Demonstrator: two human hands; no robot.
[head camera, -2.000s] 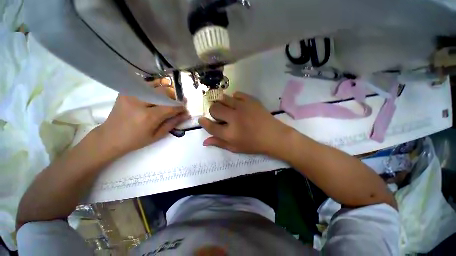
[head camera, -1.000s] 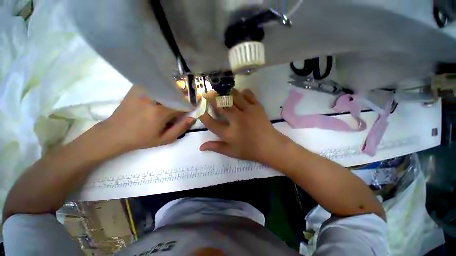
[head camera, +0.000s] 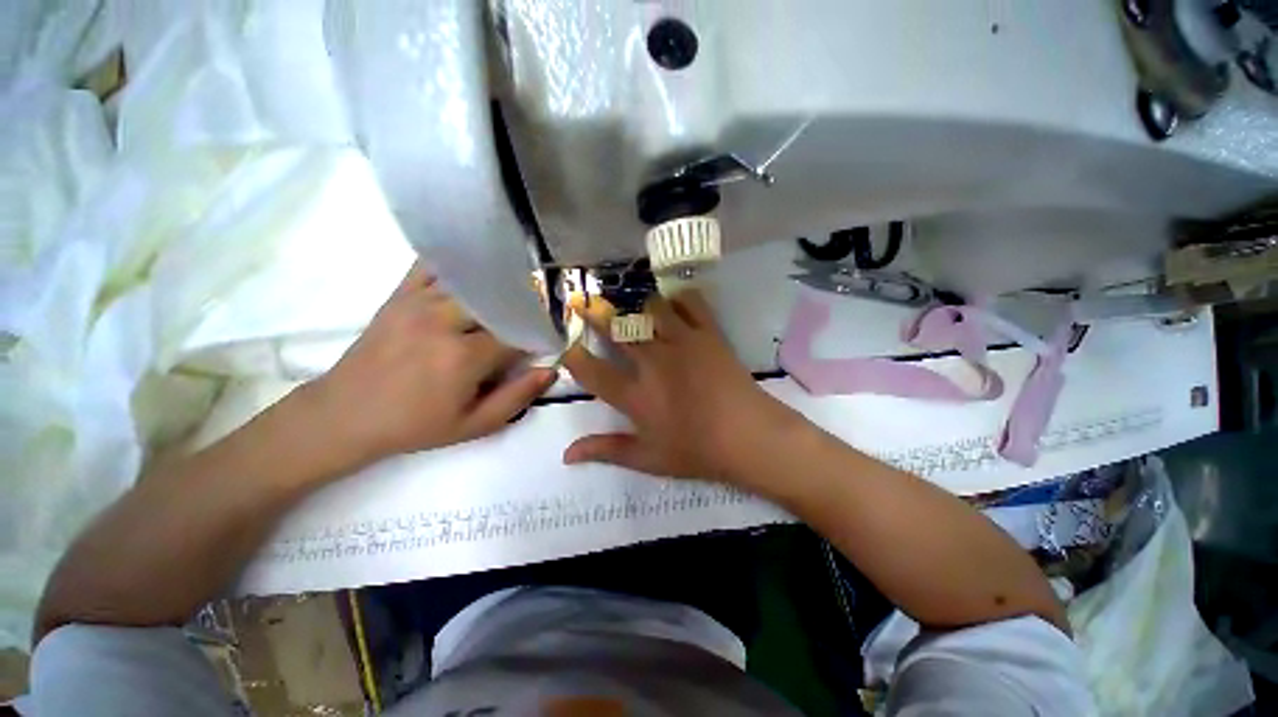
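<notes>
The white-grey sewing machine (head camera: 869, 84) spans the top, with a ribbed cream knob (head camera: 684, 245) near the needle area. A small white fabric piece (head camera: 573, 333) lies at the lit presser foot, between my fingertips. My left hand (head camera: 428, 367) is left of the foot, thumb and finger pinching the piece's near edge; its far fingers are partly hidden by the machine head. My right hand (head camera: 673, 392) lies just right of the foot, fingers spread, a fingertip pressing on the piece and the thumb apart on the table. The needle tip is hidden.
White fabric (head camera: 182, 210) is heaped at the left. Scissors (head camera: 855, 247) with black loops and a pink strip (head camera: 890, 376) lie right of my right hand. A printed ruler (head camera: 421, 530) runs along the table front. A box (head camera: 287, 651) and plastic bag (head camera: 1142, 588) are below.
The view has shifted, showing more of the machine head. Both hands were close around the foot; my right fingers have moved from curled to flatter and more spread, with the white piece now visible between the hands.
</notes>
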